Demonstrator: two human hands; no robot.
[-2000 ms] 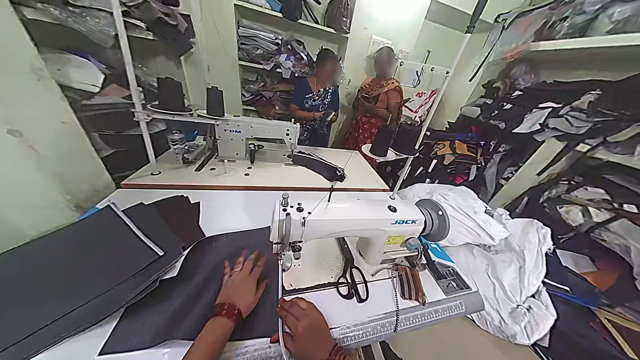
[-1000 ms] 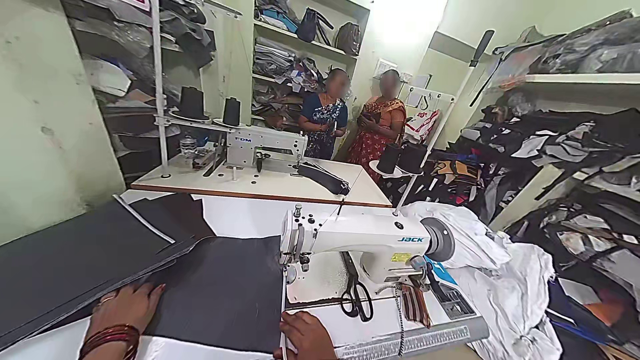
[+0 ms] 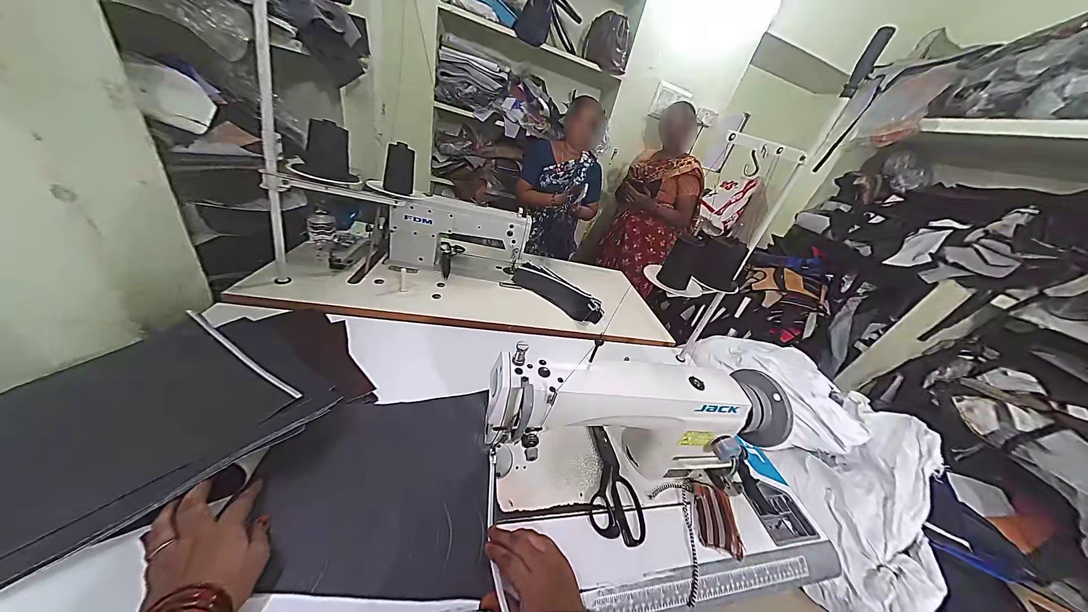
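A dark grey sheet of material (image 3: 374,501) lies flat, its right edge under the needle area of a white Jack sewing machine (image 3: 629,395). My right hand (image 3: 535,569) pinches a narrow white strip (image 3: 493,510) along that edge, just in front of the machine. My left hand (image 3: 204,544), with bangles at the wrist, rests with fingers spread on the sheet's left edge, beside a stack of dark sheets (image 3: 127,416). Black-handled scissors (image 3: 618,506) lie on the machine bed, right of the needle. The presser foot is too small to make out.
Behind stands a second sewing machine (image 3: 459,234) on a white table (image 3: 340,297), with thread cones (image 3: 398,170) and a black bundle (image 3: 557,291). Two people (image 3: 557,183) stand beyond it. White cloth (image 3: 875,493) is heaped at the right, near shelves of scraps (image 3: 1003,127).
My left hand has moved left, from the middle of the dark sheet to its left edge by the stack. My right hand stays at the strip. The view has shifted somewhat.
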